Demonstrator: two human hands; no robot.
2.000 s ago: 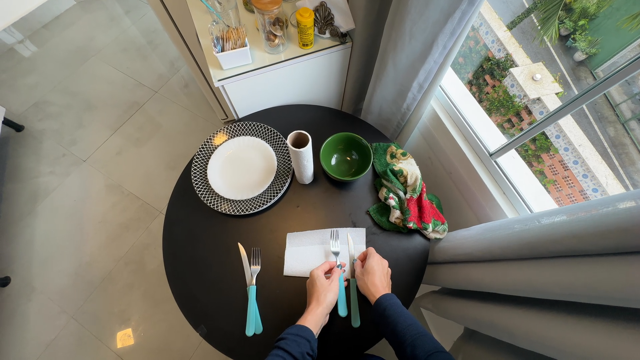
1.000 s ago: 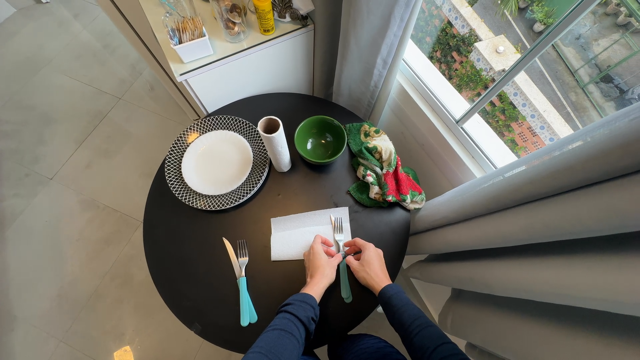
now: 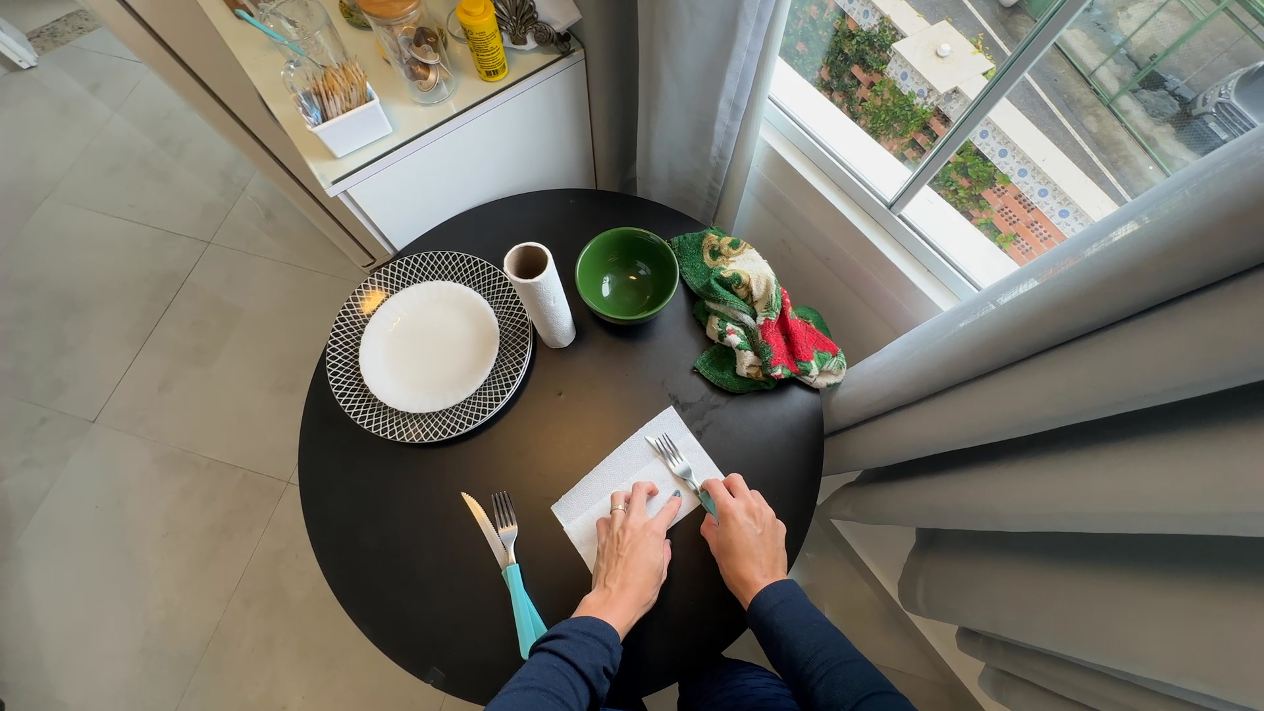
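A white paper towel sheet [image 3: 617,481] lies slanted on the round black table [image 3: 395,553]. My left hand [image 3: 632,548] rests on its lower part, fingers apart, with a ring on one finger. My right hand [image 3: 746,533] grips the teal handle of a fork [image 3: 675,456], whose tines lie over the sheet's upper right part. A knife tip shows just beside that fork; the rest of the knife is hidden. Left of my hands, a second fork [image 3: 506,523] and a knife [image 3: 484,525] lie together, their teal handles overlapping.
Behind stand a white plate [image 3: 430,346] on patterned plates [image 3: 346,346], a paper towel roll [image 3: 541,296] and a green bowl [image 3: 628,275]. A crumpled patterned cloth [image 3: 760,326] lies at the right edge, near the grey curtain [image 3: 1037,375]. A white cabinet [image 3: 484,148] is beyond.
The paper sheet, with the fork on it, has turned from nearly straight to slanted. My left hand has moved off the fork onto the paper.
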